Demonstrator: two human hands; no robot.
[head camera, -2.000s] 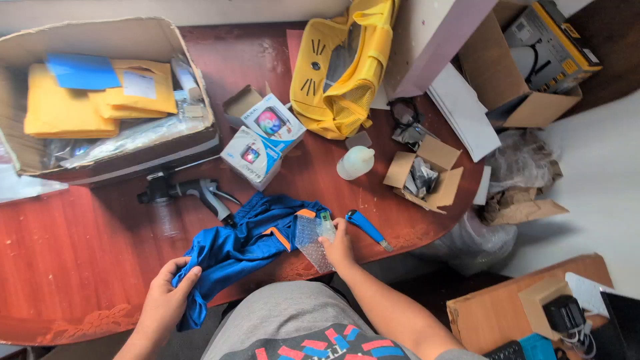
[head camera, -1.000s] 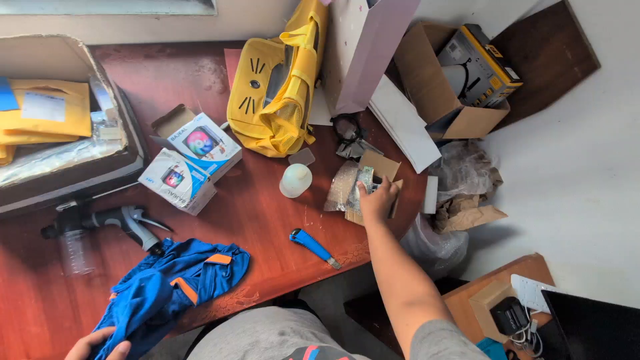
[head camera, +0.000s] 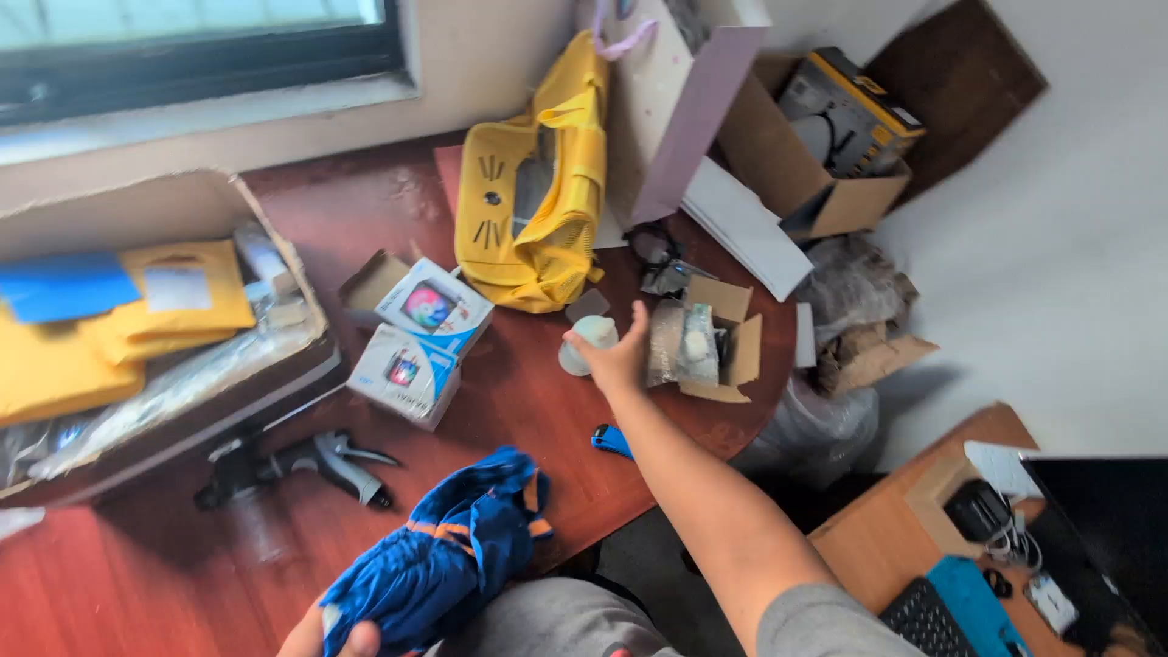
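My left hand (head camera: 342, 634) grips one end of a blue cloth with orange bands (head camera: 447, 547), which lies bunched over the table's front edge. My right hand (head camera: 620, 351) reaches over the table with thumb and fingers spread around a translucent whitish cup or jar (head camera: 593, 336); whether it touches it is hard to tell. Just right of that hand, a bubble-wrap pouch (head camera: 668, 342) and a clear packet (head camera: 699, 347) rest on a small open cardboard box (head camera: 744, 351). A blue utility knife (head camera: 612, 440) lies partly hidden under my right forearm.
Two small printed boxes (head camera: 406, 374) and a black-grey spray gun (head camera: 333, 465) lie on the red-brown table. A large carton (head camera: 319, 338) with yellow padded envelopes stands left. A yellow bag with whiskers (head camera: 493, 219) and a tall paper bag (head camera: 671, 119) are behind.
My right hand has let go of the bubble-wrap pouch, which now lies on the small cardboard box, and has moved left to the translucent cup. My left hand still holds the cloth.
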